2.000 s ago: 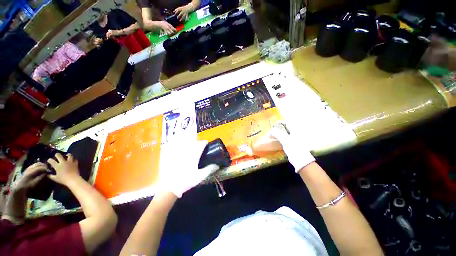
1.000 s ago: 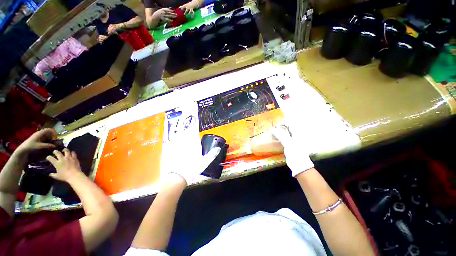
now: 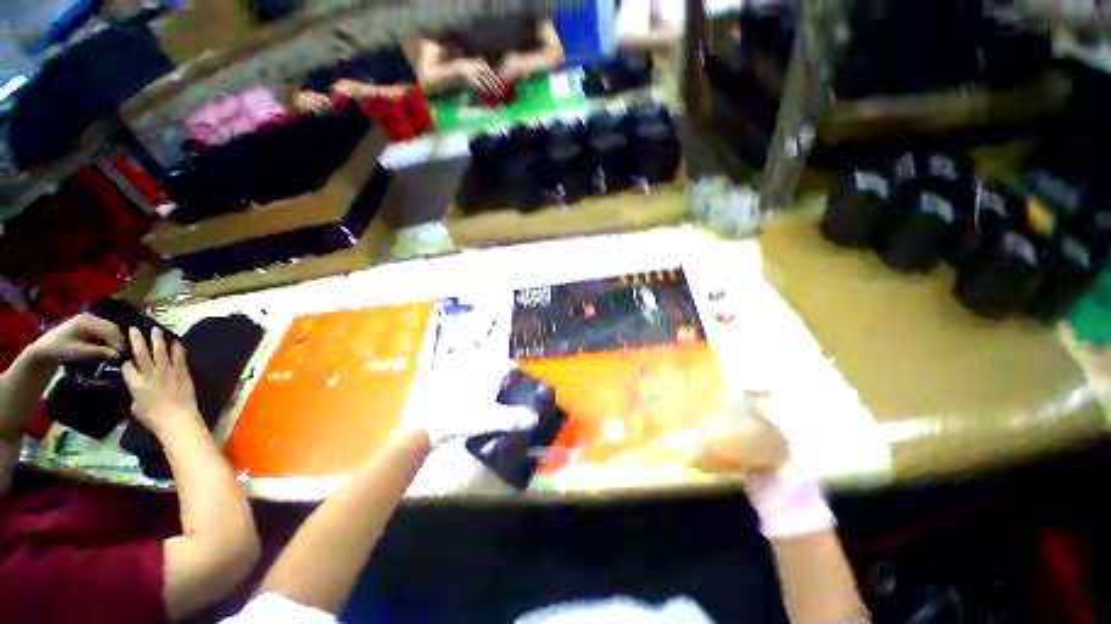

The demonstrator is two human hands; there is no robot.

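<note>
My left hand (image 3: 487, 423), in a white glove, holds a glossy black housing (image 3: 526, 436) over the lower left edge of the printed mat (image 3: 609, 319). The housing is tilted and blurred. My right hand (image 3: 749, 449) is at the mat's lower right, strongly blurred, closed around a tan rounded applicator (image 3: 713, 441). Its tip is too blurred to make out, and it is apart from the housing.
A plain orange sheet (image 3: 335, 388) lies left of the mat. Black housings (image 3: 932, 226) stand on brown board (image 3: 938, 354) at right. A carton of black housings (image 3: 573, 156) is beyond the mat. A neighbour's hands (image 3: 158, 378) work at left; people sit opposite.
The view has tilted up and blurred, so the scene sits lower. The housing in my left hand has turned from upright to tilted. My right hand appears nearer the bench's front edge.
</note>
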